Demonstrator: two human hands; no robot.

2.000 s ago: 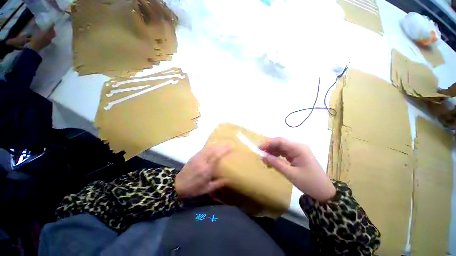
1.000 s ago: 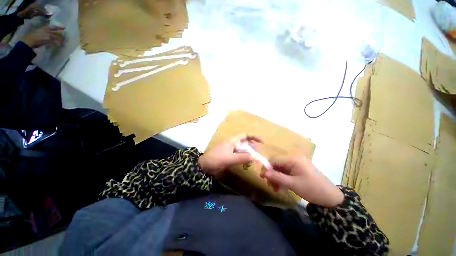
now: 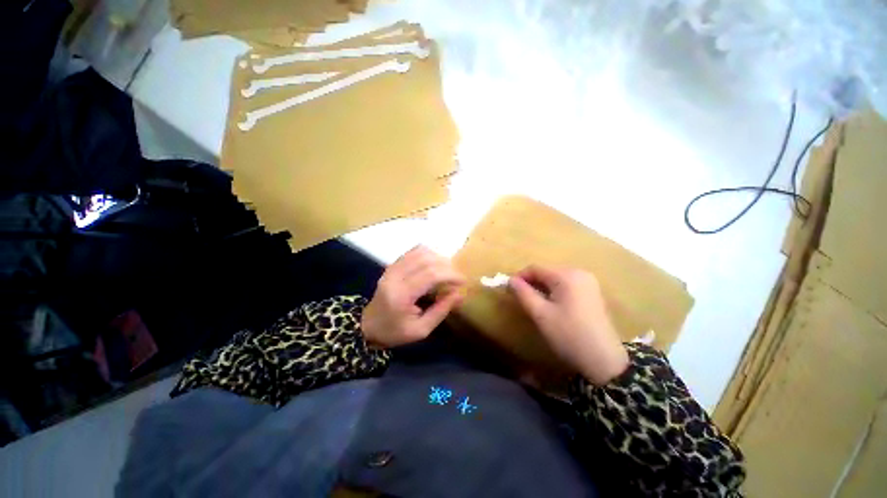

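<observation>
A tan kraft piece (image 3: 622, 282) with rounded or clipped corners lies on the table directly before me. A white strip (image 3: 495, 280) shows on it by one end, just left of my right fingertips; a bit of white also shows by my right wrist, and my hand covers what lies between. My right hand (image 3: 569, 316) pinches the strip near the visible end. My left hand (image 3: 413, 297) has thumb and forefinger together at the left edge of the kraft piece, appearing to grip that edge; the exact contact is hidden.
A fanned kraft stack (image 3: 340, 156) with several white strips (image 3: 331, 92) lies upper left, another kraft stack (image 3: 263, 15) beyond it. A clear, crinkled heap (image 3: 759, 39) is at the far right. A black cord (image 3: 725, 219) lies beside tall kraft stacks (image 3: 827, 331) on the right.
My hands have moved apart, and the strip held between them is now lower against the kraft piece. My left hand has shifted to the piece's left edge. The view has shifted, too.
</observation>
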